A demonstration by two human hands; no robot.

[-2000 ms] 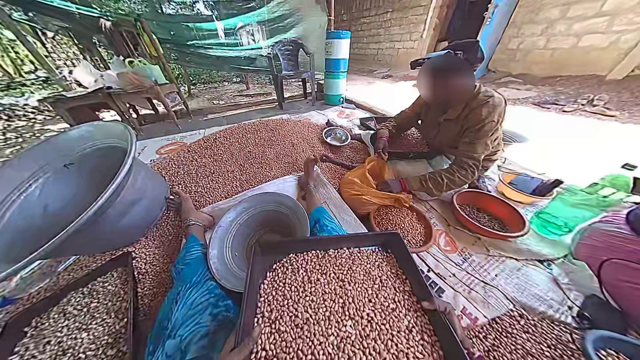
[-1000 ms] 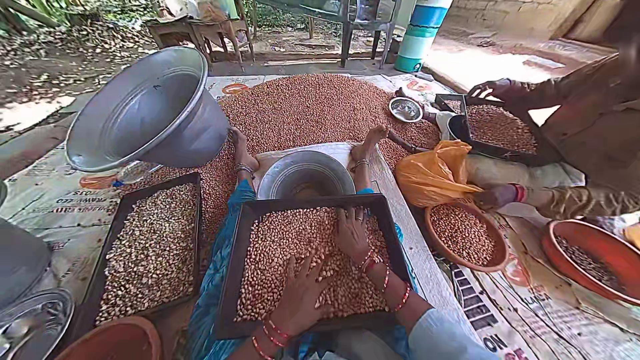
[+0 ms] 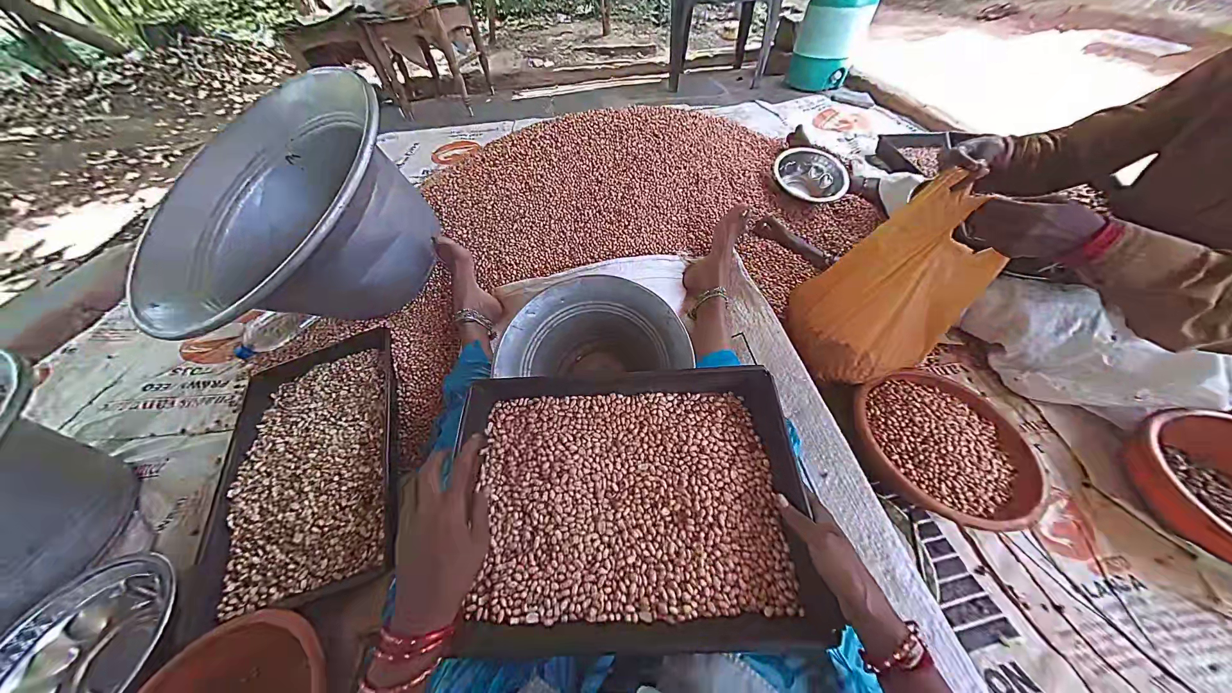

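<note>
A dark rectangular tray (image 3: 630,635) full of reddish-brown nuts or beans (image 3: 635,510) rests over my lap. My left hand (image 3: 441,529) grips its left side, fingers over the rim. On the right side, my right hand (image 3: 835,558) holds the edge, thumb on top and the other fingers mostly hidden. Just beyond the tray, between my feet, stands a round metal basin (image 3: 593,322), partly covered by the tray's far edge. A second dark tray (image 3: 392,452) with paler pieces lies to the left. The large heap (image 3: 626,183) of the same nuts or beans spreads past my feet.
A big metal pot (image 3: 385,231) tilts at the left, near a clay-coloured bowl (image 3: 245,659) and a metal plate (image 3: 91,626). At right, a person's hand (image 3: 977,154) holds an orange bag (image 3: 885,289) beside a filled bowl (image 3: 1035,481). A small steel bowl (image 3: 811,174) sits by the heap.
My hands have moved from on top of the nuts or beans to the tray's two sides. The contents look more evenly spread. The other person's hand has lifted the orange bag's top.
</note>
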